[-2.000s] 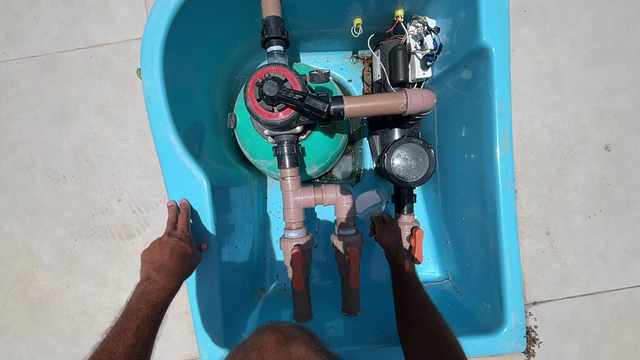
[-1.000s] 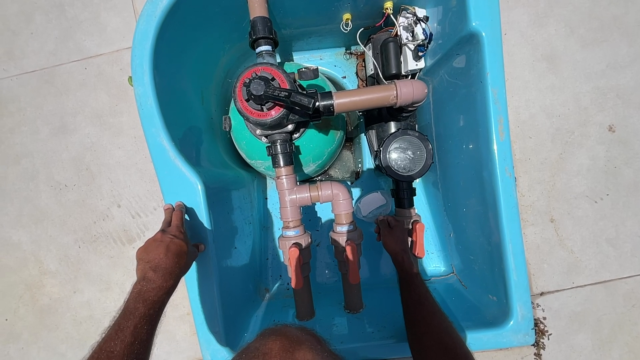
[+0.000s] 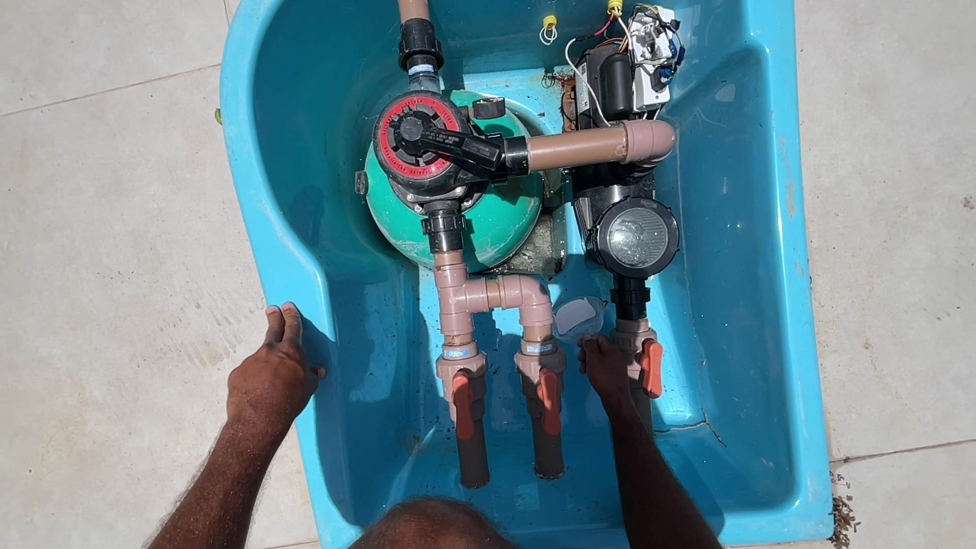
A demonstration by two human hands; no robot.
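Observation:
My left hand [image 3: 271,377] rests on the left rim of a blue plastic tub [image 3: 293,267], two fingers pointing forward. Down inside the tub, my right hand [image 3: 606,364] is beside the right ball valve [image 3: 631,343], left of its orange handle [image 3: 650,368]; what its fingers hold is hard to see. Just ahead of its fingers lies a translucent lid-like piece [image 3: 579,317]. Two more valves with orange handles [image 3: 463,404] [image 3: 548,402] stand on brown PVC pipes. Behind them a black multiport valve [image 3: 418,141] tops a green filter tank [image 3: 488,221]. The pump's clear-lidded strainer [image 3: 637,237] sits at right.
Exposed wiring [image 3: 654,46] sits on the pump motor [image 3: 610,84]. A brown pipe [image 3: 579,147] crosses from the multiport valve to the pump. Yellow wire connectors [image 3: 550,21] show on the back wall. A crack [image 3: 709,427] marks the tub floor; pale tiles [image 3: 130,229] surround the tub.
My right hand has stayed low beside the right valve, with a small shift of its fingers. My left hand remains at the tub's left rim. Nothing else has plainly moved.

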